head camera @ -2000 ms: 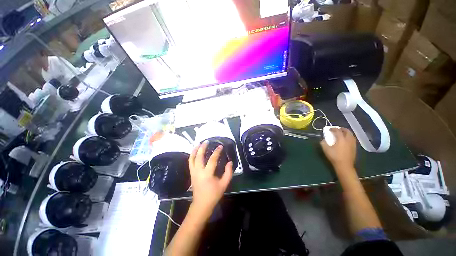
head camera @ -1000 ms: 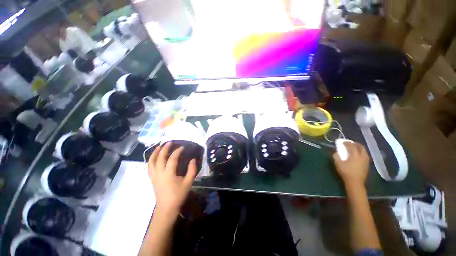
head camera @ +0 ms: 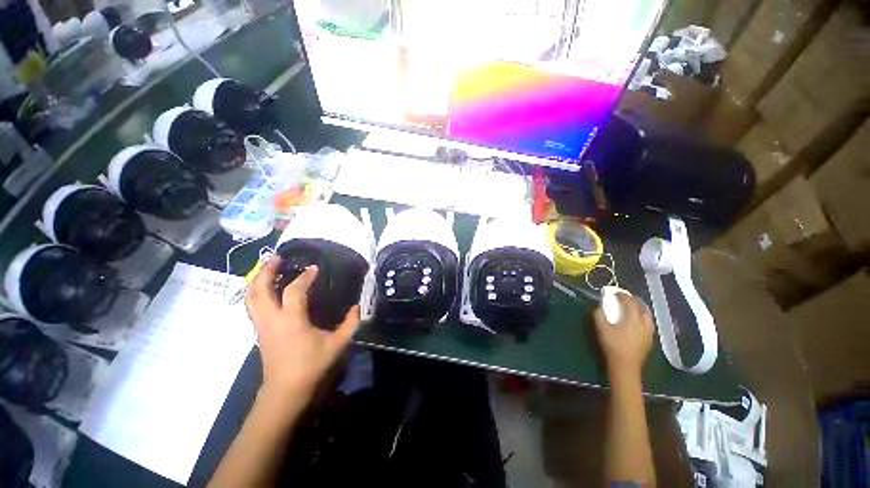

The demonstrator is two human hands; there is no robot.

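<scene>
Three white-and-black security cameras stand in a row on the green mat. My left hand (head camera: 298, 329) has its fingers and thumb around the black ball of the left camera (head camera: 329, 224) and covers part of its face. The middle camera (head camera: 416, 278) and the right camera (head camera: 511, 286) face me, each showing pale round LEDs on its black ball. No hand touches them. My right hand (head camera: 625, 334) rests over the white computer mouse (head camera: 611, 307), right of the cameras; only the mouse's front shows.
A monitor (head camera: 534, 105) and white keyboard (head camera: 429, 183) stand behind. Yellow tape (head camera: 574, 248), a curling label strip (head camera: 704, 329) and a black machine (head camera: 682, 181) are right. A printed sheet (head camera: 172, 367), a clear-blue parts box (head camera: 253, 205) and more cameras (head camera: 157, 181) are left. Cartons (head camera: 782, 210) stand beyond.
My left hand has moved from the middle camera to the left camera, uncovering the middle one's LEDs. My right hand has stayed on the mouse. The head view has shifted.
</scene>
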